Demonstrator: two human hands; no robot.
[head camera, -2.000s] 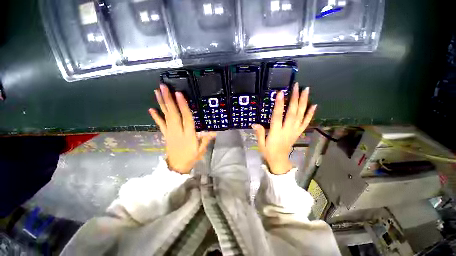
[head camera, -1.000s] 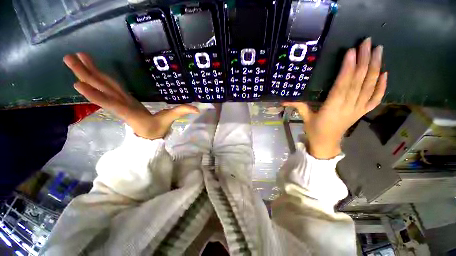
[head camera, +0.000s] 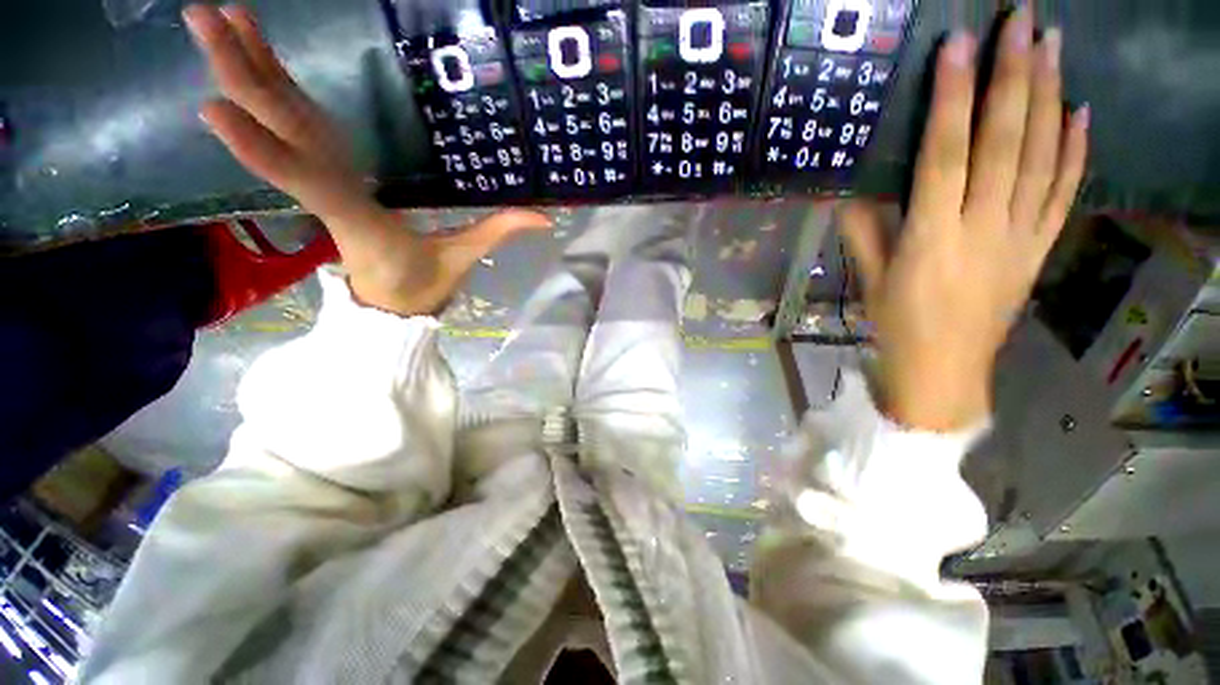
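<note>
A row of several black handsets (head camera: 578, 118) lies face up, side by side, at the near edge of the dark green bench (head camera: 80, 147). Their white-numbered keypads and bright-ringed centre keys show; their upper ends are cut off by the top of the picture. My left hand (head camera: 321, 174) is open and empty at the left of the row, its thumb stretched out below the near edge of the phones. My right hand (head camera: 974, 228) is open and empty, flat at the right of the row, fingers pointing forward. Neither hand grips a phone.
A red stool (head camera: 254, 274) and dark clothing (head camera: 94, 335), apparently of a person, are at the left below the bench. Pale metal equipment (head camera: 1070, 415) stands at the right. A wire basket or rack (head camera: 60, 589) is at the lower left. The floor has yellow lines.
The view has come closer and tilted down, so the phones sit higher in the picture and the tray has nearly left it. Both hands have moved off the phones to either side of the row.
</note>
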